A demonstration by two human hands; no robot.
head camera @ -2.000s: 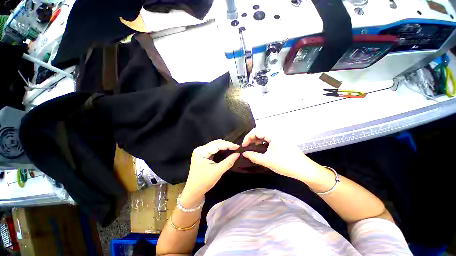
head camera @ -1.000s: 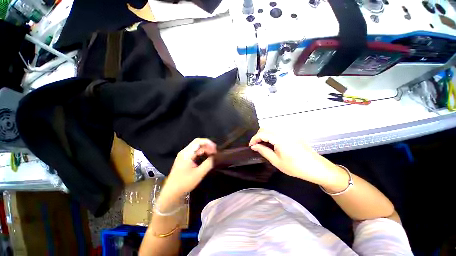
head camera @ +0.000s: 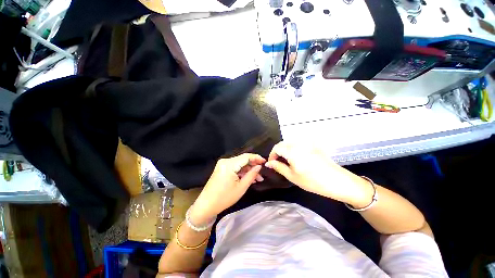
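A large black garment (head camera: 190, 117) lies over the left of the white machine table and hangs down past its front edge. Its upper right corner reaches the presser foot (head camera: 278, 81). A dark brown band (head camera: 274, 182) is at the garment's near edge. My left hand (head camera: 233, 176) pinches the band's edge between thumb and fingers. My right hand (head camera: 290, 163) pinches it right beside the left fingertips. The fingers hide most of the pinched edge.
The white machine head (head camera: 342, 21) stands behind, with a red-framed panel (head camera: 404, 62) and a black cloth strip over it. Snips (head camera: 378, 106) and a brown block (head camera: 363, 90) lie right of the needle. Cardboard (head camera: 149, 217) and a blue crate (head camera: 113, 260) are below left.
My hands were together, then apart with the band stretched between them, and are now together again at its edge. The view has shifted slightly.
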